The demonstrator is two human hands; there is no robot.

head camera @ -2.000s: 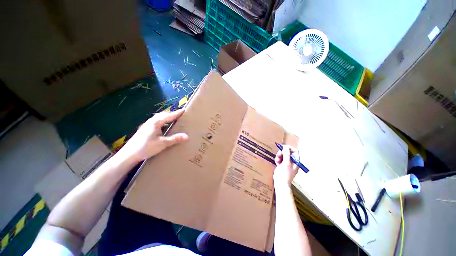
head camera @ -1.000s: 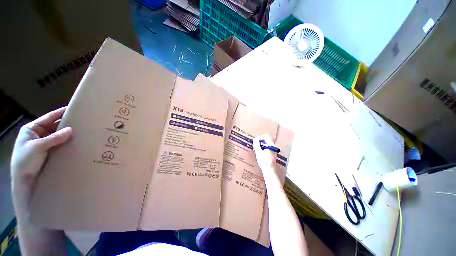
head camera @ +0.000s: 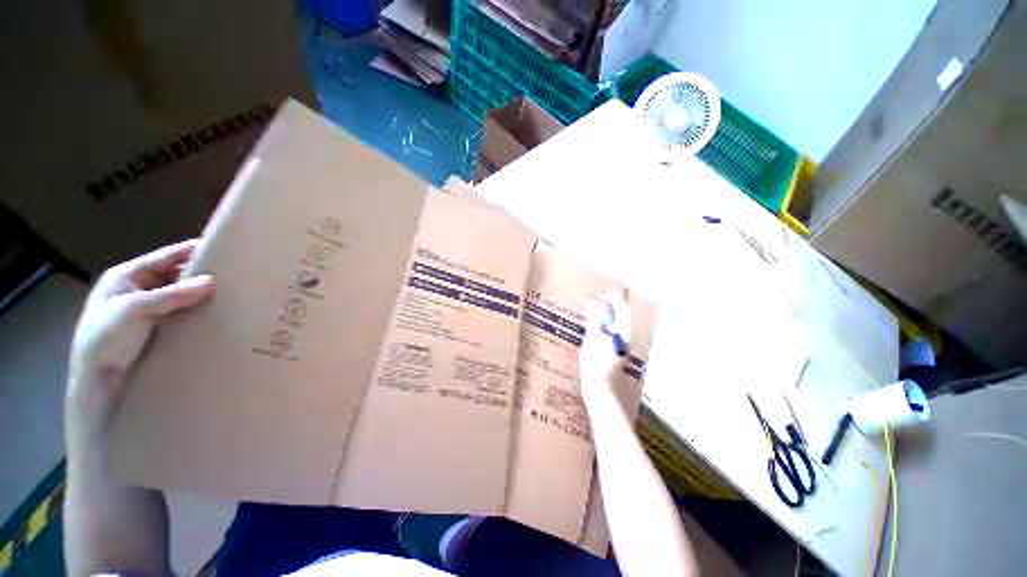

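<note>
A stack of flat cartons (head camera: pixel 451 440) lies over my lap, fanned so that printed panels with dark bands, text and round icons show. My left hand (head camera: pixel 130 321) grips the left edge of the top carton, thumb on its face. My right hand (head camera: pixel 600 344) is over the printed panel at the right, slightly blurred, and holds a dark blue marker pen (head camera: pixel 616 338). Whether the pen tip touches the board cannot be told.
The white worktable (head camera: pixel 721 338) at right bears black-handled scissors (head camera: pixel 791 468), a short black stick (head camera: pixel 837 438), a white roll (head camera: pixel 901 407) and a small fan (head camera: pixel 679 114). Green crates (head camera: pixel 518 68) stand behind. Large cartons (head camera: pixel 957 169) stand right and left. Yellow string hangs at the right.
My left hand has moved left with the top carton's edge, then slightly back right, exposing a second printed panel. My right hand with the pen has moved left and the pen's angle has changed.
</note>
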